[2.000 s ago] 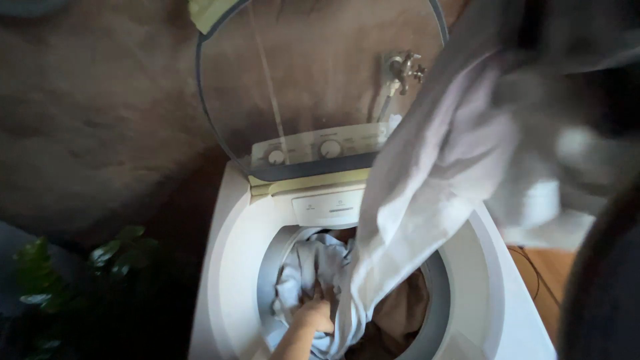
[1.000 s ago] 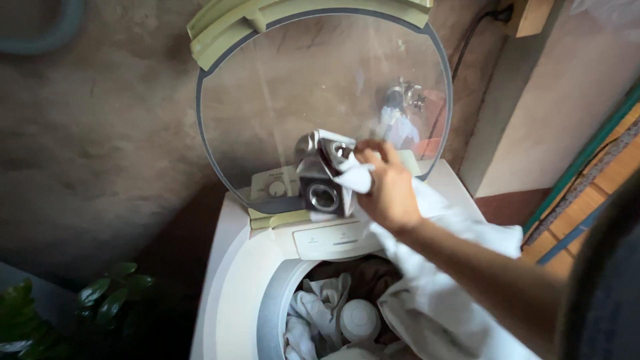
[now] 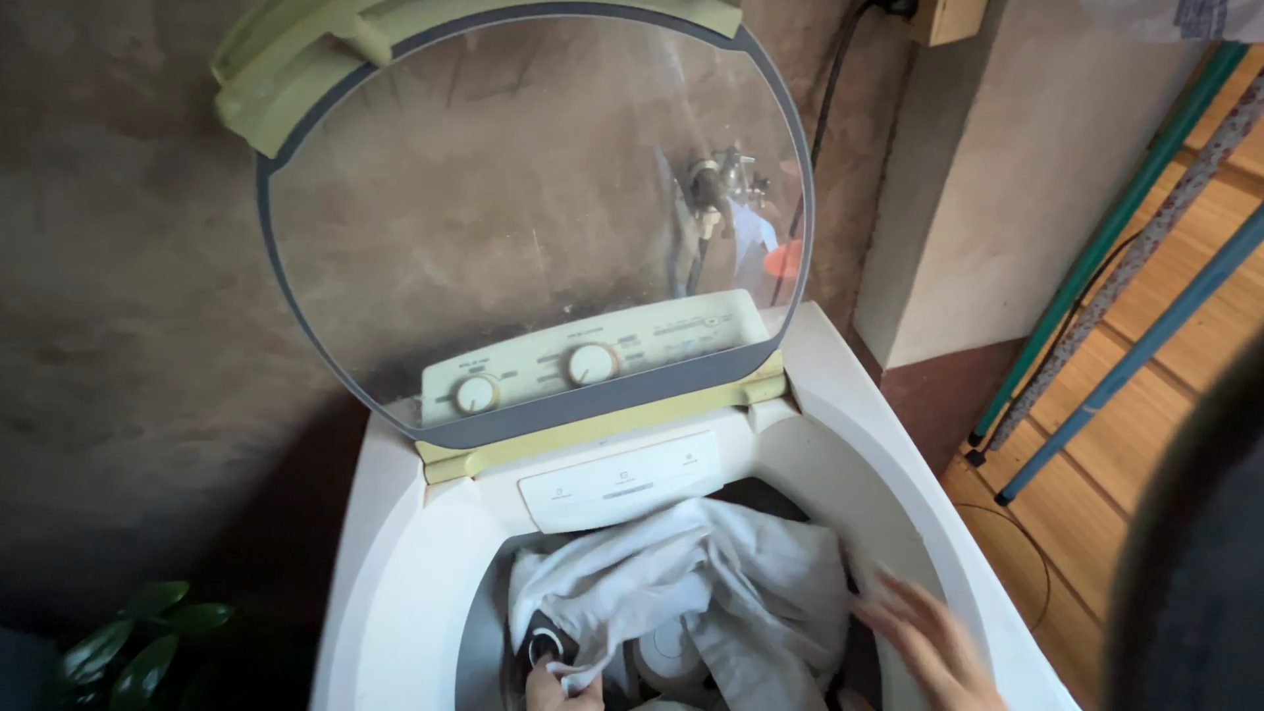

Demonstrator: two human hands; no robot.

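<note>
A white cloth [image 3: 632, 573] lies bunched across the drum of a top-loading washing machine [image 3: 400, 592]. At the lower left of the opening, my left hand [image 3: 565, 689] pinches its edge, beside a dark printed patch with a pale ring. My right hand [image 3: 928, 637], blurred, is over the right side of the opening with its fingers spread, near the cloth's right end and holding nothing. Between the folds shows the round white cap of the agitator [image 3: 671, 652]. Behind stands the raised clear lid [image 3: 533, 227], with the control knobs [image 3: 592, 364] seen through it.
A wall with a metal tap [image 3: 731, 178] rises behind the machine. Green, patterned and blue poles [image 3: 1136, 355] lean at the right over a wooden slatted surface [image 3: 1116, 494]. A leafy plant [image 3: 138, 642] is at the lower left. A dark blurred shape fills the right edge.
My right hand has come down from in front of the lid, where it held the white cloth, and has let go. The cloth now lies in the drum. My left hand has come into view.
</note>
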